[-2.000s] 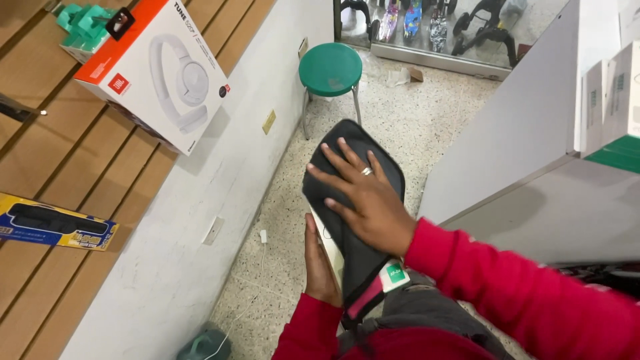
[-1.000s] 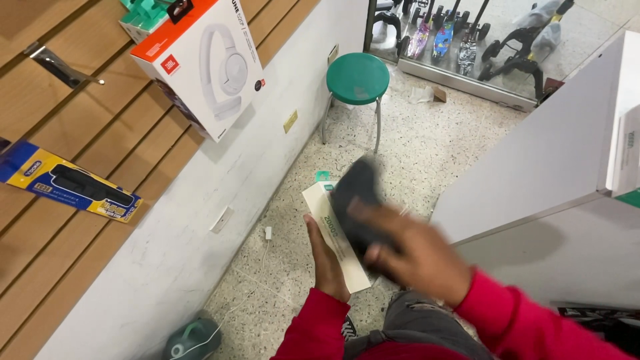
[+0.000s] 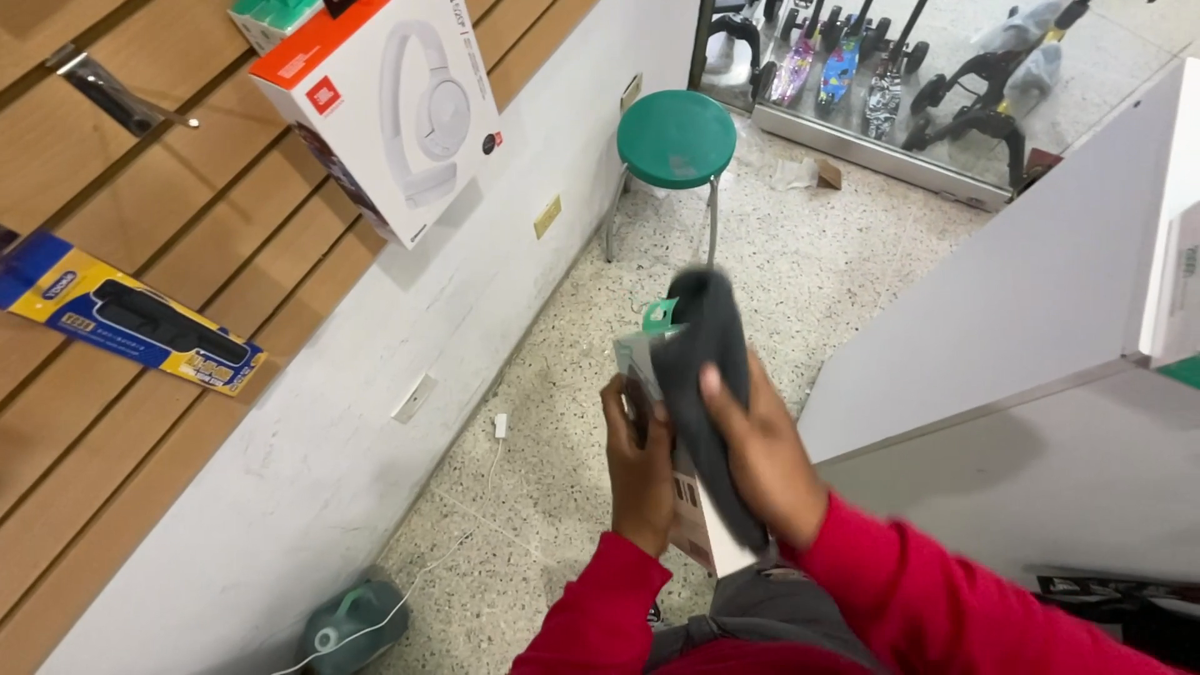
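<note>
My left hand (image 3: 640, 459) grips a narrow product box (image 3: 694, 525) with a green hanging tab at its top, held tilted in front of my body. My right hand (image 3: 769, 441) holds a dark grey fabric pouch or cloth (image 3: 698, 394), slightly blurred, against the box's right side. The pouch covers much of the box. Which face of the box lies beneath it is hidden.
A boxed JBL headphone set (image 3: 412, 122) and a blue-and-yellow package (image 3: 131, 314) hang on the slatted wall at left. A green stool (image 3: 677, 141) stands ahead. A white counter (image 3: 994, 281) is at right. A jug (image 3: 354, 623) and a white cable lie low left, with scooters behind glass.
The box has turned in my left hand, showing a different face. My right hand has shifted from over the dark pouch to gripping its right side.
</note>
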